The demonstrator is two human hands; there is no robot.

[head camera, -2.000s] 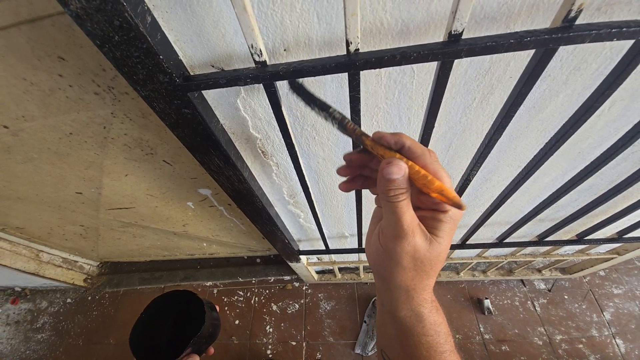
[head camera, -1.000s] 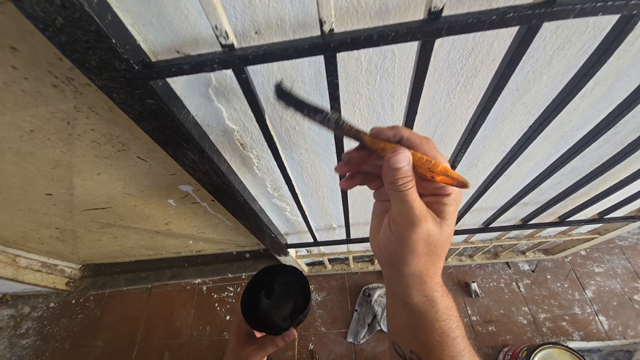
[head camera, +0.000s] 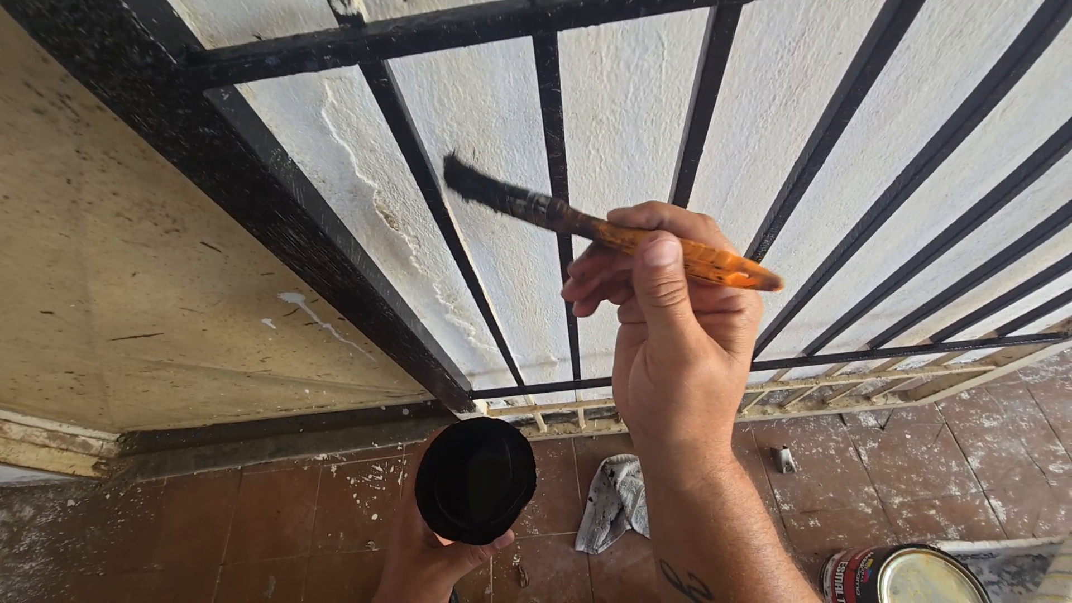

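My right hand (head camera: 678, 310) grips a paintbrush (head camera: 620, 233) by its orange handle, between thumb and fingers. The dark, paint-covered bristles point up and left, over a slim bar of the black-painted metal grille (head camera: 553, 126); whether they touch it I cannot tell. Lower down, my left hand (head camera: 444, 548) holds a round container (head camera: 476, 481), black inside, with its mouth turned up. A white textured wall (head camera: 620, 109) shows behind the bars. The grille's thick frame bar (head camera: 335, 260) slants down along the left side.
A paint can (head camera: 904, 574) with a pale lid stands at the bottom right. On the paint-spotted tiled floor (head camera: 276, 519) lie a stained white rag (head camera: 615, 502) and a small metallic object (head camera: 783, 460). A beige, spattered surface (head camera: 167, 276) fills the left side.
The container in my left hand has moved right from the lower left. The brush has tilted flatter in my right hand. The paint can has come into view at the bottom right.
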